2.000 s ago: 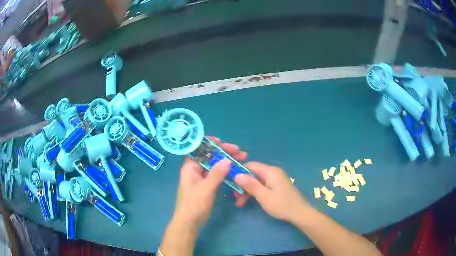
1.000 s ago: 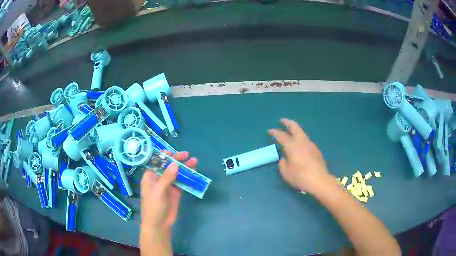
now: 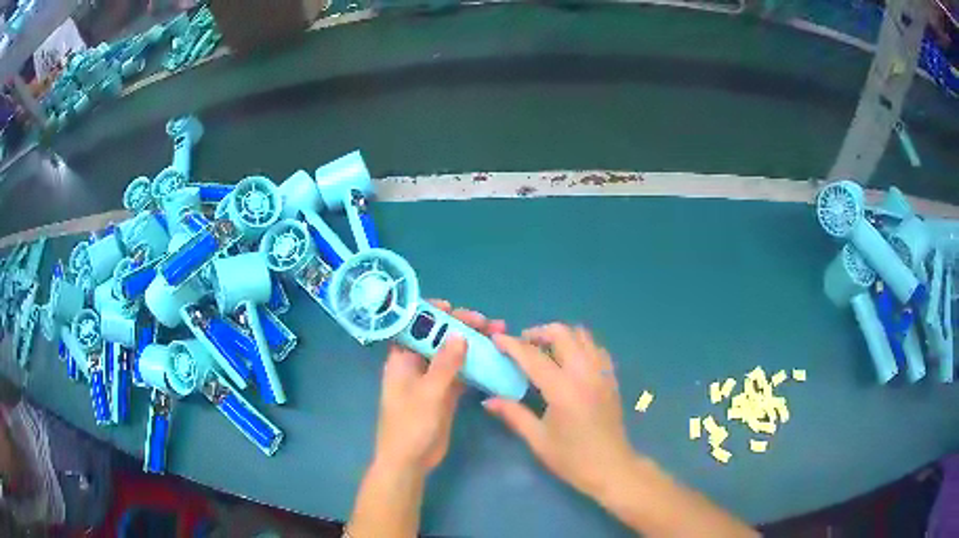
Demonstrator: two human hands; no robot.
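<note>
A turquoise fan [image 3: 373, 295] is in front of me, its round spoked head up and left, its handle slanting down right. The handle cover [image 3: 478, 364] lies over the handle, with dark openings near the head; no blue battery shows. My left hand [image 3: 419, 405] grips the handle just below the head, thumb on the cover. My right hand [image 3: 573, 405] is at the handle's lower end, fingers and thumb around its tip. Whether the cover sits fully flush cannot be told.
Open fans with blue batteries [image 3: 221, 342] are piled at left. Yellow foam pads [image 3: 757, 408] lie scattered at right. More fans [image 3: 878, 247] are piled far right. A pale metal strip [image 3: 547, 185] borders the conveyor belt [image 3: 589, 100], where one fan [image 3: 183, 145] lies at left.
The cover that lay on the bench is now on the fan's handle, hiding the battery. My left hand has moved right with the fan, and my right hand has come left to the handle's end.
</note>
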